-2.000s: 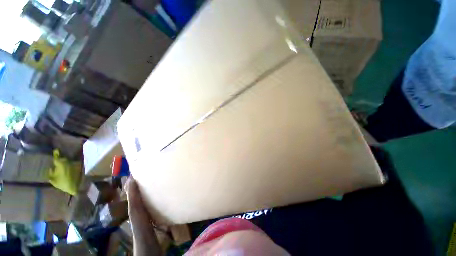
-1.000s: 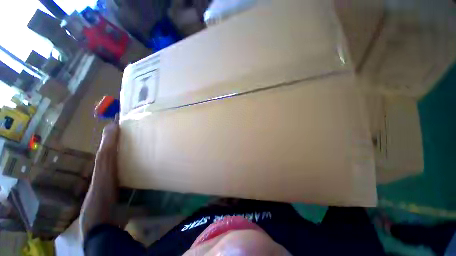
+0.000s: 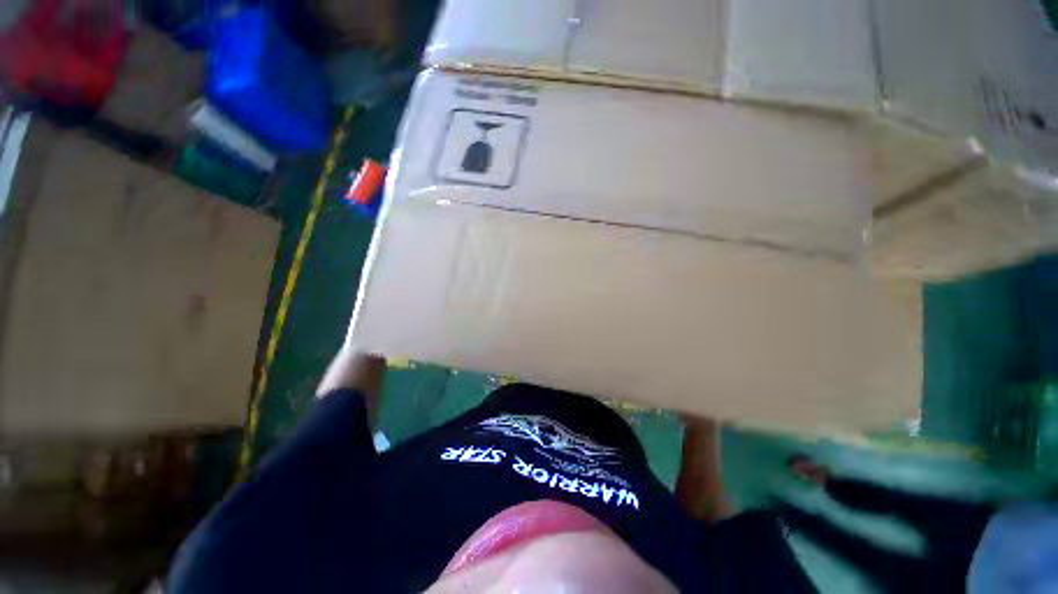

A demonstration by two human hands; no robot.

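A large brown master carton [image 3: 650, 290] with a black wine-glass mark in a square lies in front of my chest, its taped seam facing up. Its far side meets other large cartons [image 3: 650, 41]. My left hand [image 3: 352, 377] is at the carton's near left corner, partly hidden by it. My right forearm [image 3: 701, 464] reaches under the near edge on the right; the right hand itself is hidden behind the carton. A blue and orange tape gun [image 3: 367, 183] shows past the carton's left edge.
Another large carton [image 3: 128, 279] stands at the left, beside a yellow floor line [image 3: 284, 302]. Blue [image 3: 267, 81] and red [image 3: 64, 46] objects are at the upper left. An open-sided carton [image 3: 963, 209] is at the right. A person's leg [image 3: 893, 516] shows at the lower right.
The carton has swung level and moved away from me, against the other large cartons. My view has turned right. My right forearm has come into view.
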